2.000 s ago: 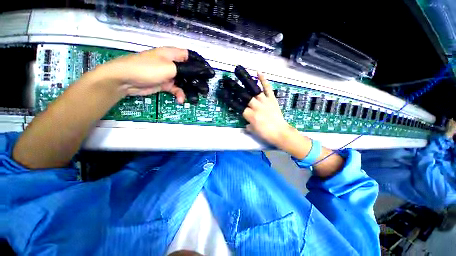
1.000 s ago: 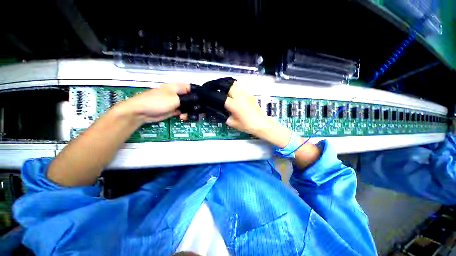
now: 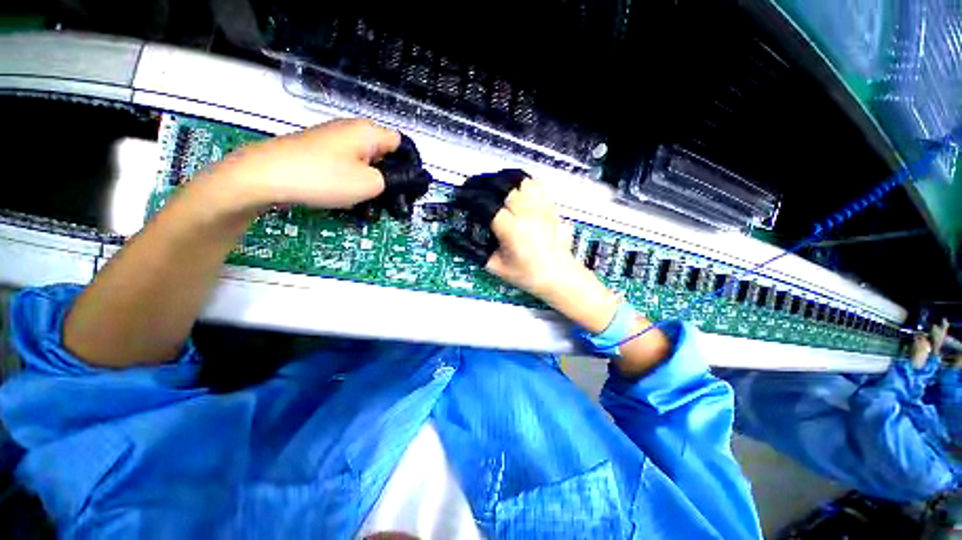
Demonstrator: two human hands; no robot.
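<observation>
Green printed circuit boards lie in a long row in the conveyor rail. My left hand, with black finger cots, is over the boards left of centre, fingers curled down. My right hand, also with black finger cots and a light blue wrist strap, is just right of it, fingers bent down to the boards. The hands are a small gap apart. The dark fingertips blend together, and I cannot tell whether either holds a part. Black components stand on the boards to the right.
A clear component tray with dark parts lies behind the rail. Clear blister trays are to its right. A blue coiled cord runs from the upper right to the wrist strap. Another person's blue sleeve and hand are at the right.
The hands were touching or overlapping a second ago and are now apart, both low over the boards. The camera view has tilted.
</observation>
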